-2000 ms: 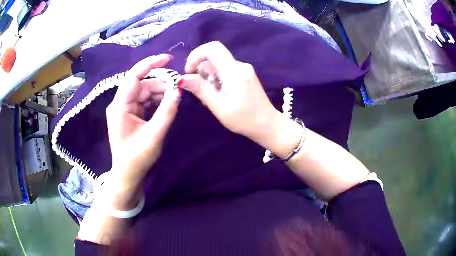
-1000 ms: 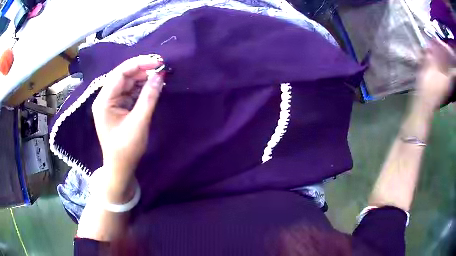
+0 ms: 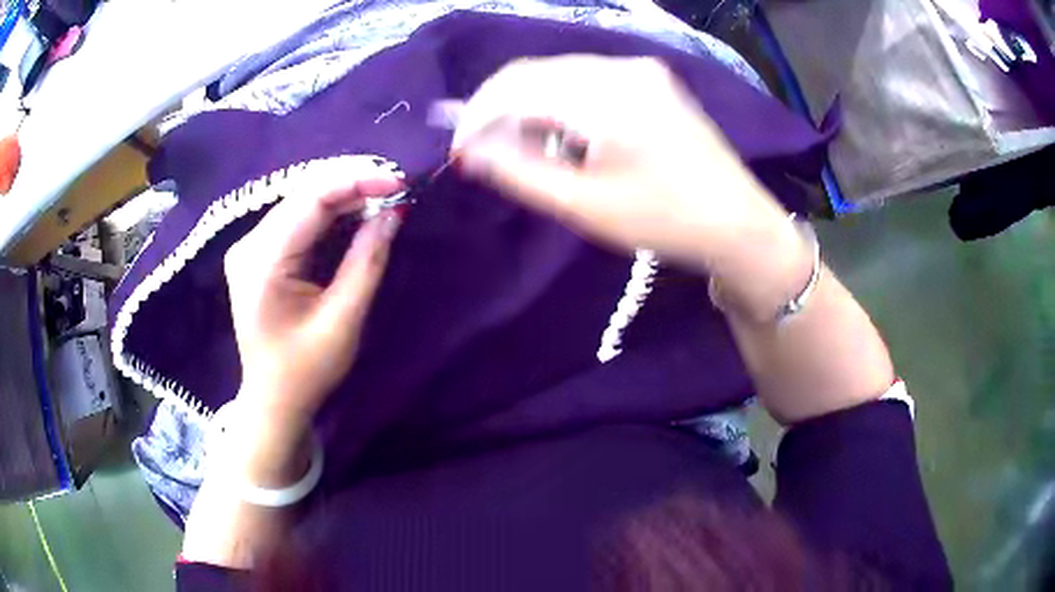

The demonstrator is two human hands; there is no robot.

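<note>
The dark purple garment (image 3: 486,324) lies over the lap, with white toothed trim (image 3: 191,245) along its left edge and a short white strip (image 3: 628,310) at centre right. My left hand (image 3: 307,301) pinches the trimmed edge of the garment between thumb and fingertips. My right hand (image 3: 602,162) is just right of it, blurred, with fingers curled. A small silvery thing, perhaps the thread snips (image 3: 555,145), shows in its palm. A thin dark line spans the gap between the two hands' fingertips; I cannot tell whether it is needle or thread.
A white tabletop (image 3: 150,87) with a wooden drawer (image 3: 81,206) is at the upper left. Grey-lavender lining (image 3: 289,75) shows behind the garment. A grey-brown cloth bin (image 3: 879,104) with a blue edge stands at the upper right, holding purple cloth. Green floor (image 3: 937,335) shows at right.
My right hand swung out to the far right over the bin a second ago and is now back beside my left hand. My left hand keeps its pinch on the garment edge.
</note>
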